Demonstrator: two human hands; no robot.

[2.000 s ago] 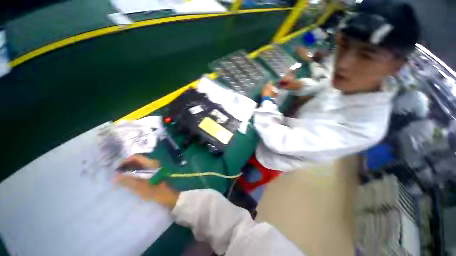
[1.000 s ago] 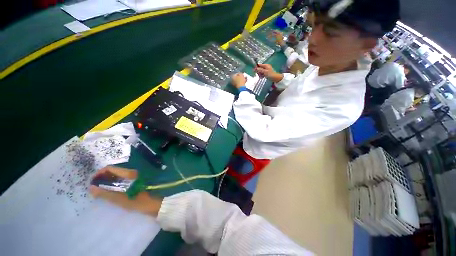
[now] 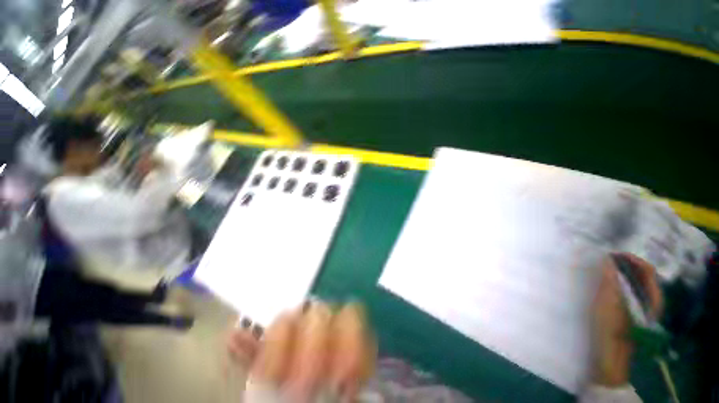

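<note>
My right hand [image 3: 619,323] holds the glue syringe [image 3: 633,290] at the right, over the white paper sheet [image 3: 497,252]. The syringe's green cap [image 3: 650,341] and a thin pale hose show below the hand. My left hand [image 3: 315,350] is blurred at the bottom, by the near edge of the white blister tray [image 3: 264,256]. Black modules [image 3: 290,185] fill pockets in the tray's far rows. Small dark spots show at the tray's near edge beside my left fingers. Whether my left hand grips anything is unclear.
A black-spotted tissue [image 3: 678,236] lies at the sheet's far right corner. The yellow-edged green conveyor [image 3: 489,102] runs behind, with white papers beyond. A yellow post [image 3: 252,102] stands behind the tray. A blurred person in white [image 3: 110,208] sits at the left.
The view has swung left, away from the neighbouring worker and black box. The tray and my left hand have come into view. My right hand still holds the syringe.
</note>
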